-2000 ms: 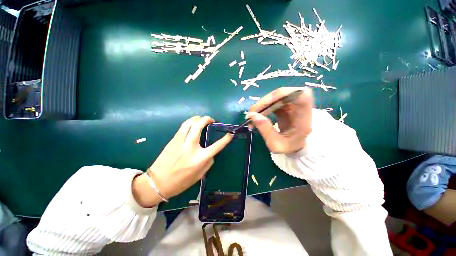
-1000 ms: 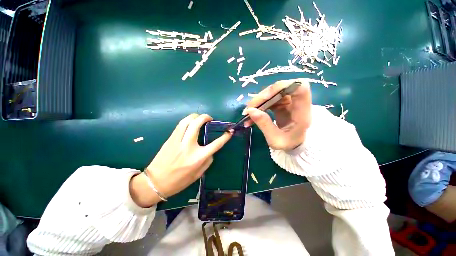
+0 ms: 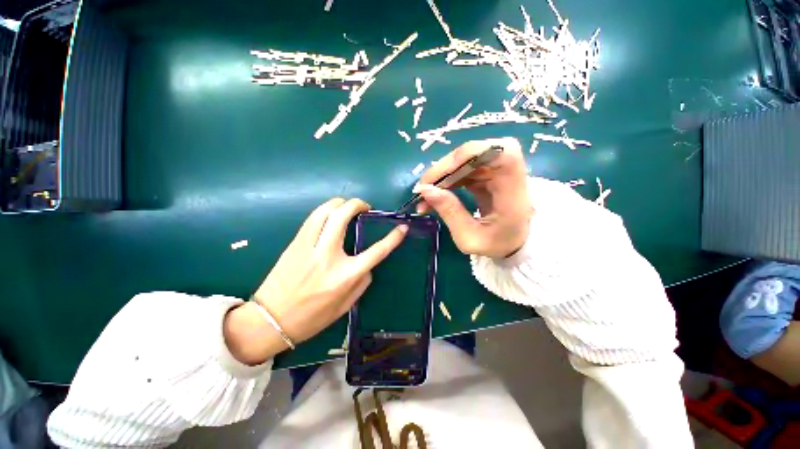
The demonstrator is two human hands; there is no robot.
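A black phone middle frame (image 3: 432, 289) lies at the near edge of the green mat, its closed end with an orange-gold flex cable (image 3: 386, 352) toward me and overhanging the edge. My left hand (image 3: 320, 272) holds the frame's far left corner, with the index fingertip on the inside of the far short end. My right hand (image 3: 482, 197) holds thin dark tweezers (image 3: 456, 175) like a pen, their tips at the outer edge of the far short end. Whether the tips hold anything is too small to tell.
Cream liner strips (image 3: 548, 66) are heaped on the green mat (image 3: 193, 167), with more strips and short pieces around. Stacked frames (image 3: 92, 114) stand at left, a grey ribbed stack (image 3: 754, 184) at right. Another person's blue sleeve (image 3: 763, 311) shows at the right edge.
The tweezers and my right hand have moved slightly left and away from me, from the inside of the frame's far end to its outer edge. My left hand keeps its place on the frame.
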